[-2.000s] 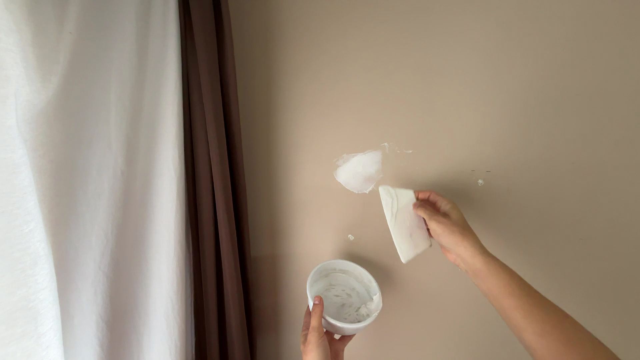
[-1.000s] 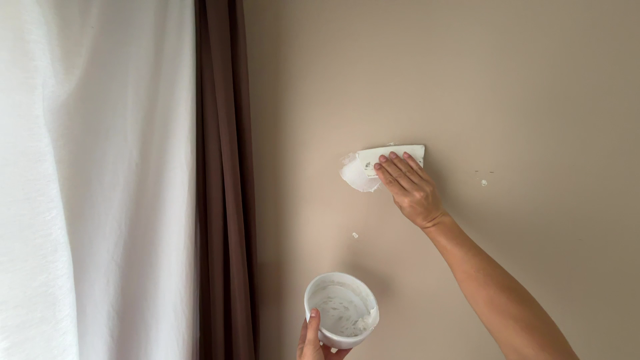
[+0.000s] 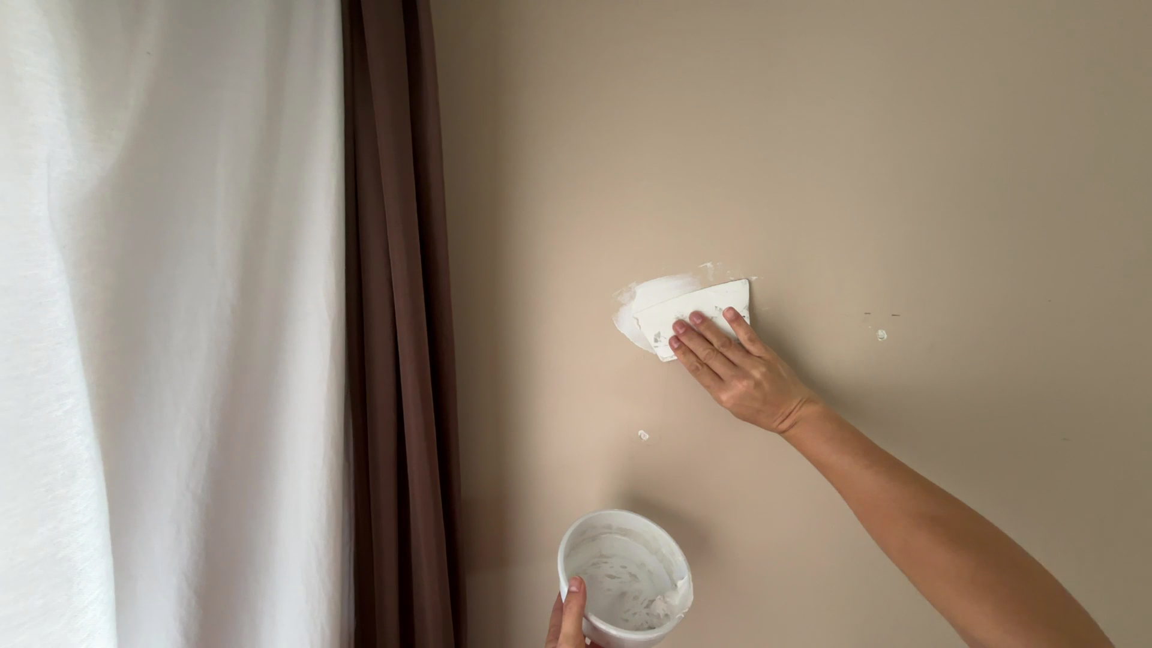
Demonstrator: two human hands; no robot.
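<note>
A flat white scraper (image 3: 670, 315), smeared with filler, lies against the wall under the spread fingers of my right hand (image 3: 742, 373). Its left part overlaps a patch of white filler (image 3: 661, 290) on the wall; the thumb is hidden behind the hand or scraper. Lower down, my left hand (image 3: 569, 619) holds a white round tub (image 3: 625, 571) by its left side, the thumb at the rim. The tub is tilted with its mouth towards me, showing filler streaks inside and a lump at the lower right.
The beige wall (image 3: 810, 162) has a small white filler spot (image 3: 881, 335) with dark marks above it on the right, and another white spot (image 3: 643, 435) below the patch. At the left hang a brown curtain (image 3: 396, 315) and a white curtain (image 3: 216, 315).
The scraper was held off the wall, right of and below the patch, two seconds ago. My right hand then brought it flat onto the patch, and it has since moved slightly down and tilted.
</note>
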